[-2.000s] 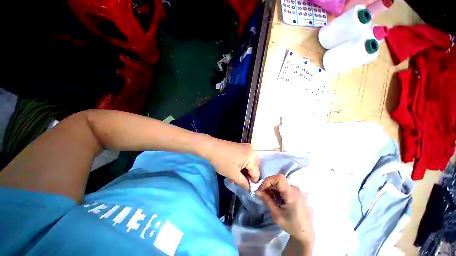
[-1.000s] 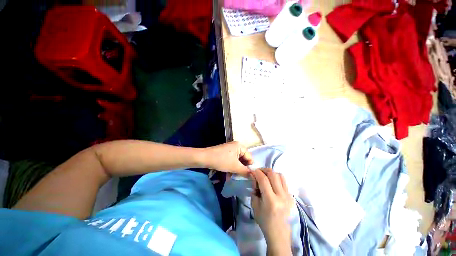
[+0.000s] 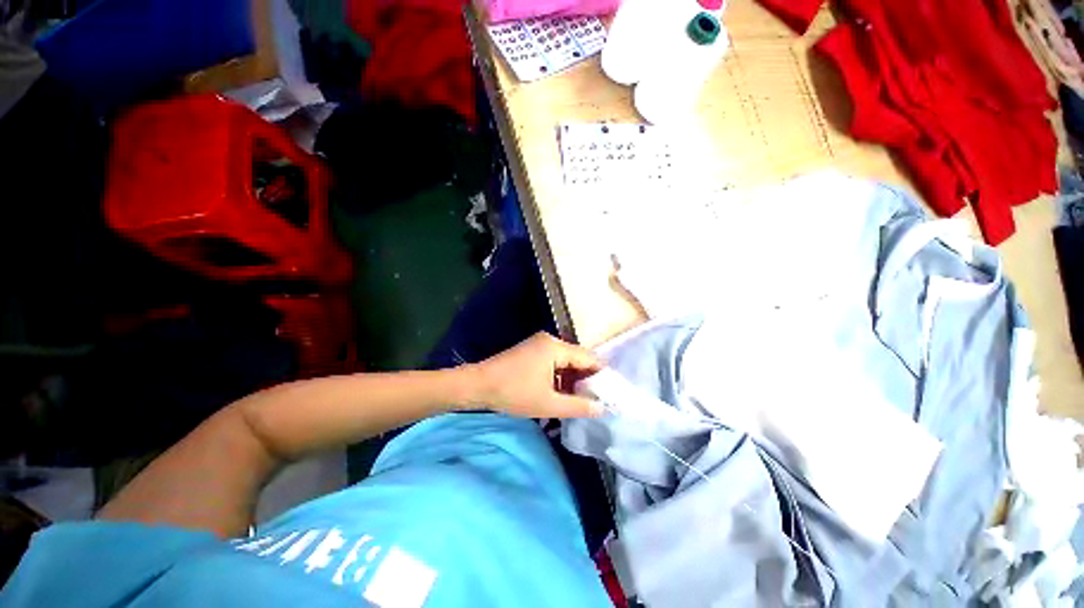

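Note:
My left hand [image 3: 537, 378] reaches in from the left and pinches the edge of a light grey-blue garment [image 3: 713, 523] between thumb and fingers. A pale thread [image 3: 678, 457] runs from near the pinched edge across the grey cloth towards the lower right. A bright white panel [image 3: 820, 416] lies over the grey cloth, its detail lost in glare. My right hand is not in view. I cannot see a needle or button.
Button cards [image 3: 612, 154] lie on the wooden table [image 3: 773, 101], one partly under a pink pack [image 3: 553, 6]. White thread cones [image 3: 666, 48] stand at the back. Red garments [image 3: 945, 95] lie at the upper right. A red stool [image 3: 178, 184] and blue bin [image 3: 155, 42] are on the left.
My right hand, earlier at the cloth edge beside my left, has gone out of the picture. My left hand still holds the edge. The thread now shows stretched across the cloth. The view has shifted.

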